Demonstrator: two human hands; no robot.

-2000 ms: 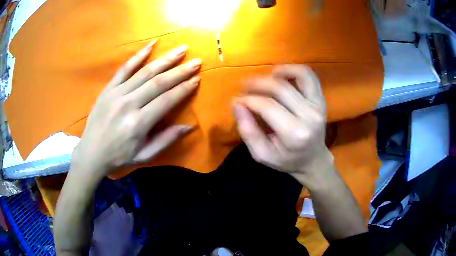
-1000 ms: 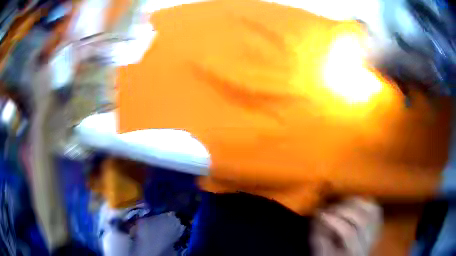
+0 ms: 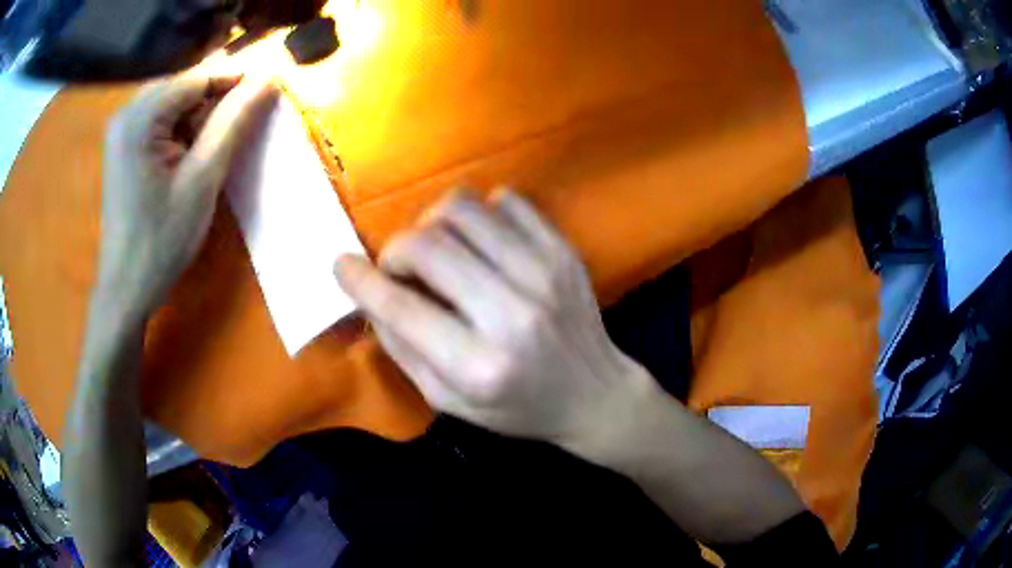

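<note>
A large orange fabric panel [image 3: 666, 111] covers much of the table. A narrow white strip [image 3: 294, 227] lies slanted on it, left of the middle, beside a short dark-and-white marked line. My left hand [image 3: 161, 183] is at the strip's upper end, fingers bent, fingertips pinching that end near the bright lamp glow. My right hand [image 3: 488, 311] is over the panel, with its index fingertip at the strip's lower right edge. Its other fingers are curled and slightly blurred; whether they hold anything is hidden.
The dark sewing machine head [image 3: 122, 39] is at the upper left, with a small dark block [image 3: 312, 41] beside it. Orange pieces with a white rectangle [image 3: 760, 427] hang at the lower right. The white table's edge [image 3: 888, 117] shows at the right.
The view has swung away and back. The white strip now lies on the panel. My left hand has moved up to the strip's end, and my right hand has moved left to its edge.
</note>
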